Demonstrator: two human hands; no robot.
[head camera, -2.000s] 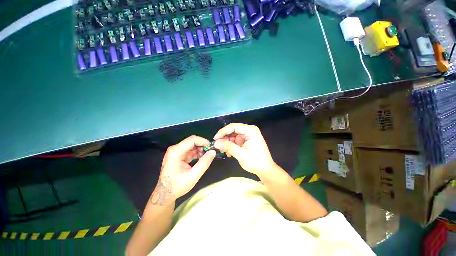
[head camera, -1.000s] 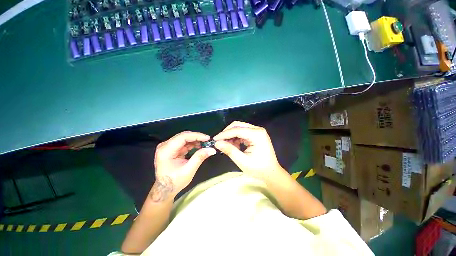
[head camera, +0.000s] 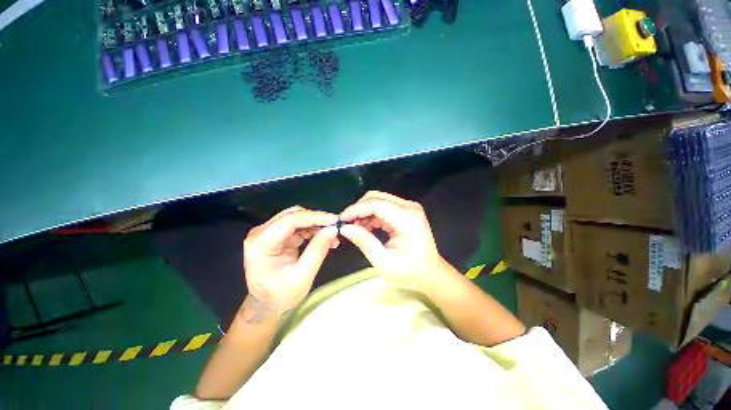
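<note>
My left hand (head camera: 287, 250) and my right hand (head camera: 394, 232) meet over my lap, below the bench edge. Their thumbs and fingertips pinch a small dark part (head camera: 337, 226) between them. The fingers hide most of it, so I cannot tell exactly what it is. On the bench, the clear blister tray (head camera: 192, 74) holds a near row of purple units (head camera: 240, 35) and circuit-board assemblies (head camera: 144, 30) behind them. Small black parts (head camera: 276, 74) lie scattered in front of the tray.
Dark housings (head camera: 437, 10) lie right of the tray, cut off by the top edge. A white adapter (head camera: 580, 19) with its cable and a yellow button box (head camera: 628, 37) stand at the right. Brown cartons (head camera: 617, 264) and stacked ribbed trays (head camera: 704, 188) stand below them.
The green and black piece at my fingertips is now mostly covered, with only a small dark part showing. My hands stay together. The view has shifted, so the tray sits higher in it.
</note>
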